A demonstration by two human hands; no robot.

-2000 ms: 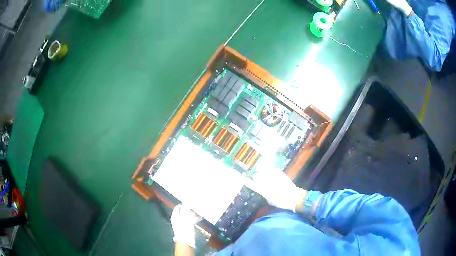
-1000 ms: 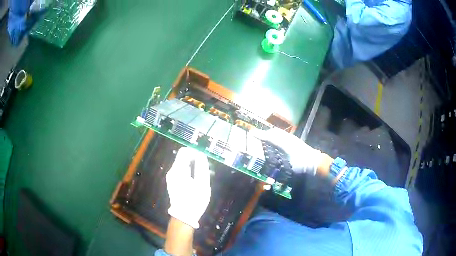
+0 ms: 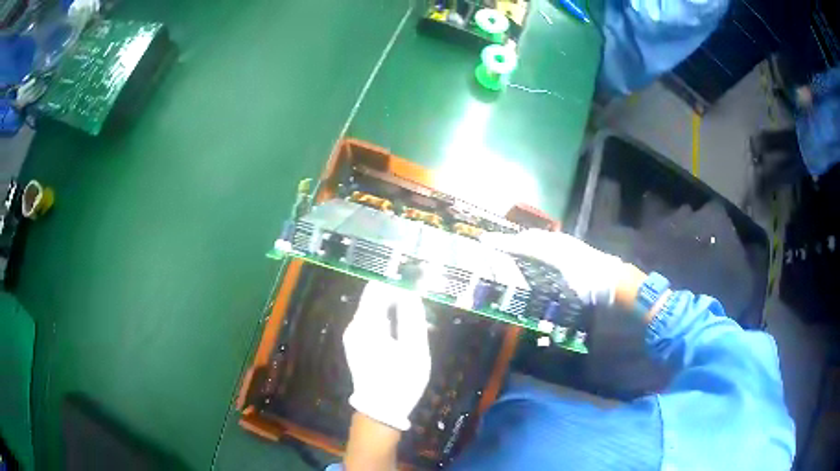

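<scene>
A populated circuit board [image 3: 368,259] with silver finned heatsinks, dark round capacitors and orange coils is tilted up on its edge above the soldering carrier [image 3: 267,345]. The carrier is a dark frame with reddish-brown edges. My left hand [image 3: 389,354], in a white glove, is at the board's near lower edge, fingertips partly hidden by it. My right hand [image 3: 566,264], also white-gloved, holds the board's right part from above, over the heatsinks and capacitors. The board's solder side is mostly hidden.
A black bin [image 3: 682,239] stands to the right. Another board [image 3: 106,78] lies at the upper left beside a person's hands. A tape roll [image 3: 37,199] is at the left edge, a foam pad [image 3: 101,437] lower left. A green spool [image 3: 495,66] and parts tray [image 3: 451,20] are at the top.
The board has been lifted from lying flat in the carrier and tilted up, baring the carrier's dark floor. Over the last second it stays held between both hands, with the view shifted slightly.
</scene>
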